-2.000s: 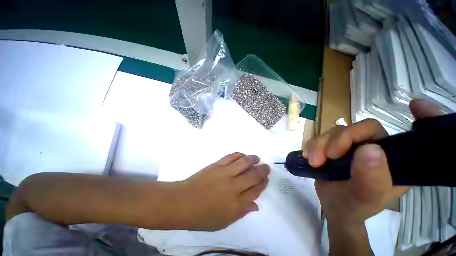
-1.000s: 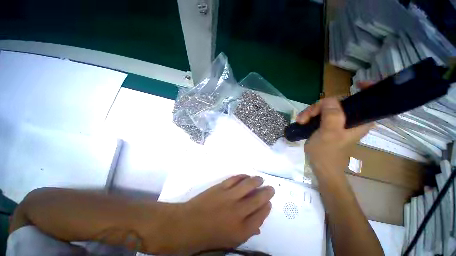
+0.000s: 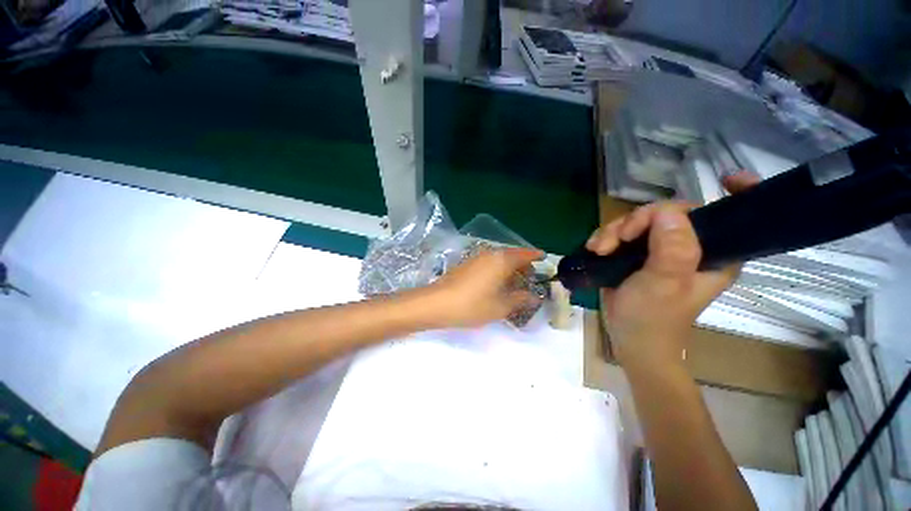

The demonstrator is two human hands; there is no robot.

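Observation:
My right hand grips the black electric screwdriver, its tip pointing left over the screw tray. My left hand is over the open tray of small screws, fingertips close to the screwdriver tip; whether they hold a screw is hidden. A crumpled clear bag of screws lies left of the tray, beside the post. A cream stub stands right of the tray. A white plastic housing lies in front of me with no hand on it.
A pale metal post rises behind the bags, before a green conveyor belt. White housings are stacked on brown cardboard at the right. A white sheet covers the left bench. More items lie beyond the belt.
My left hand has moved from the housing up to the screw tray. My right hand first lifted the screwdriver from the housing towards the tray and now holds it there. The view has tilted up.

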